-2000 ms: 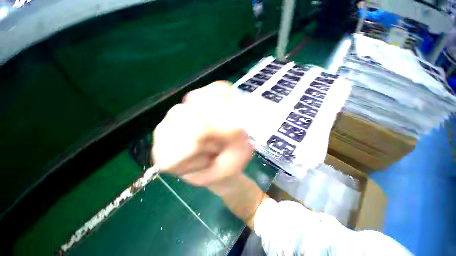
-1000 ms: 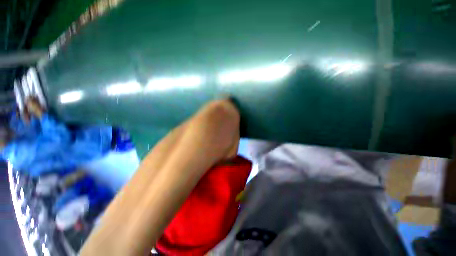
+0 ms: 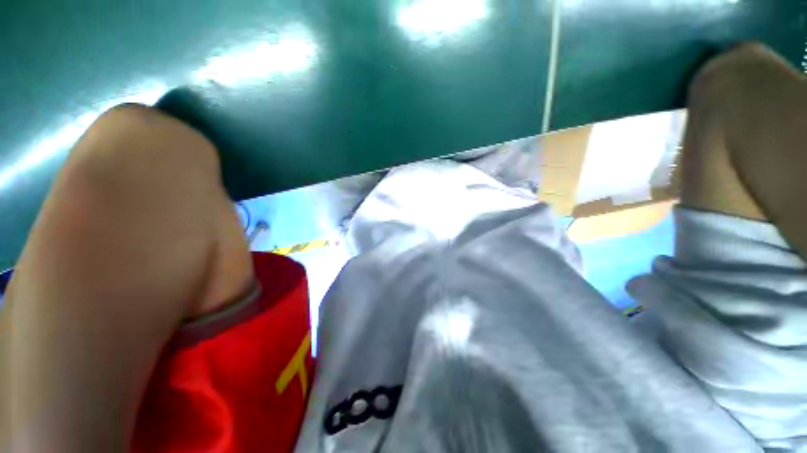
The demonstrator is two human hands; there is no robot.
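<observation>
Neither of my hands is in the picture. Only my bent arms show, with the left elbow [image 3: 146, 150] and the right elbow [image 3: 748, 80] at the near edge of the glossy green bench [image 3: 389, 97]. Both forearms run out of the frame, so the hands and anything in them are hidden. A red armband [image 3: 221, 380] with a yellow mark is around my left upper arm. No phone body, cover or tray shows.
My grey shirt [image 3: 495, 327] with a dark printed mark fills the lower middle. Beyond the bench's near edge, a brown cardboard box [image 3: 564, 164] with a white patch stands low at the right. Blue floor [image 3: 611, 265] shows around it.
The view has swung from the trays and boxes down to my body and the bench edge. The hand seen earliest is out of the picture. The right elbow has come into view.
</observation>
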